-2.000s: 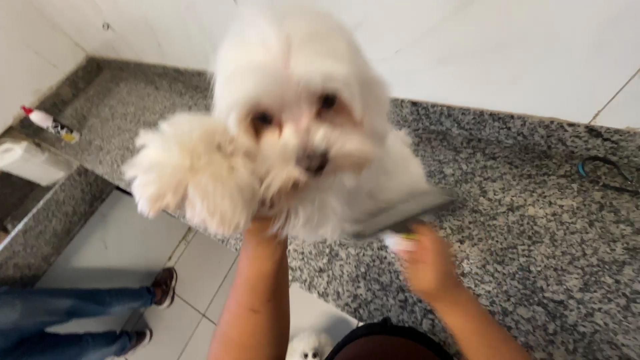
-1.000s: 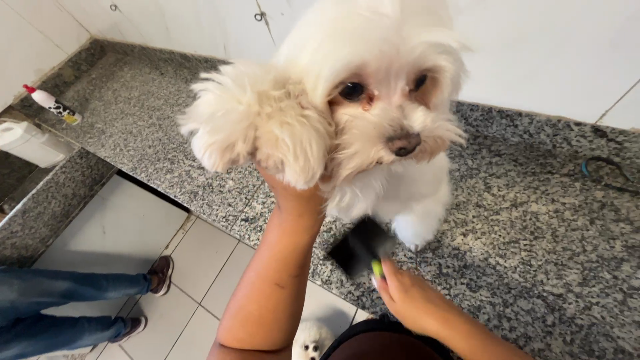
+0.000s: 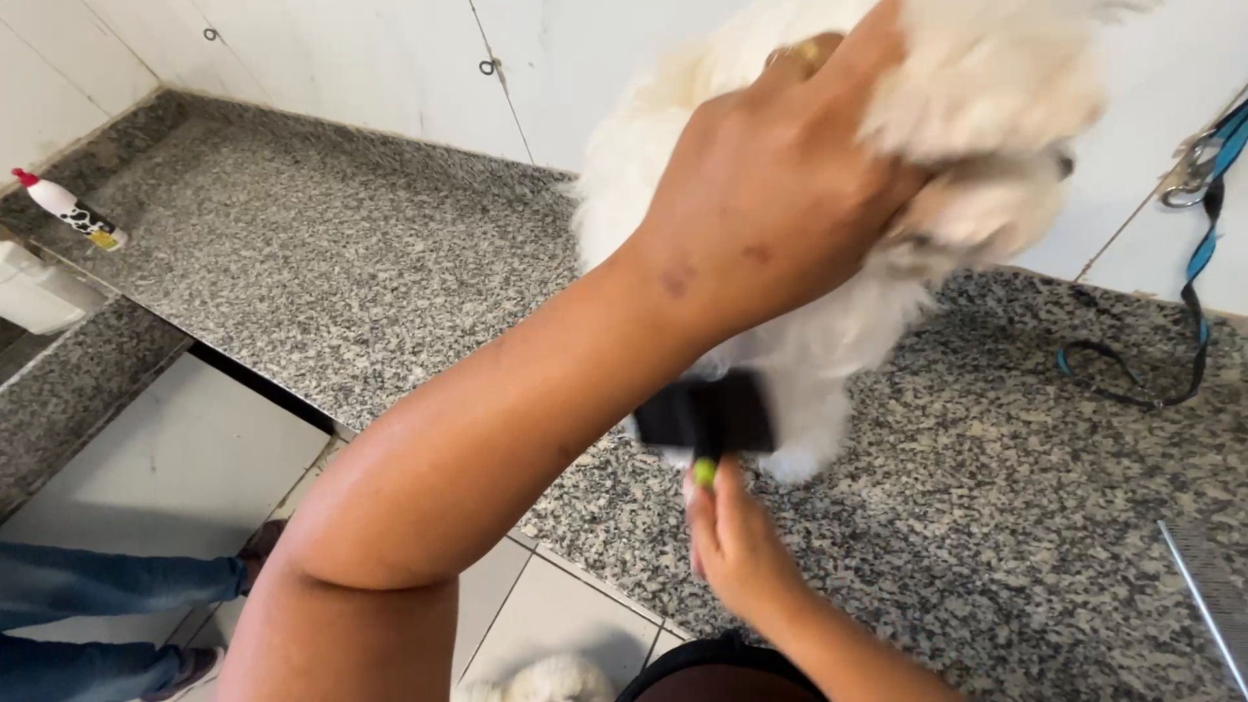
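A fluffy white dog (image 3: pixel 819 341) is on the speckled granite counter (image 3: pixel 975 526), its head turned to the right and partly covered by my hand. My left hand (image 3: pixel 780 185) grips the dog at its head; the fingertips are hidden in fur. Below it, my right hand (image 3: pixel 736 546) holds the handle of a black pet slicker brush (image 3: pixel 707 414), which has a green part near the head. The blurred brush head is at the fur of the dog's lower body, close to a paw.
A bottle with a red cap (image 3: pixel 73 213) and a white plastic container (image 3: pixel 44 288) are at left. A blue and black leash (image 3: pixel 1201 253) hangs at right, above a metal comb (image 3: pixel 1204 595). Another white dog (image 3: pixel 556 678) is below, and a person's jeans-clad legs (image 3: pixel 107 590) show at lower left.
The dog's head has turned from facing me to the right, and my left hand now lies over its head instead of beneath it. The view has shifted, bringing the comb into sight.
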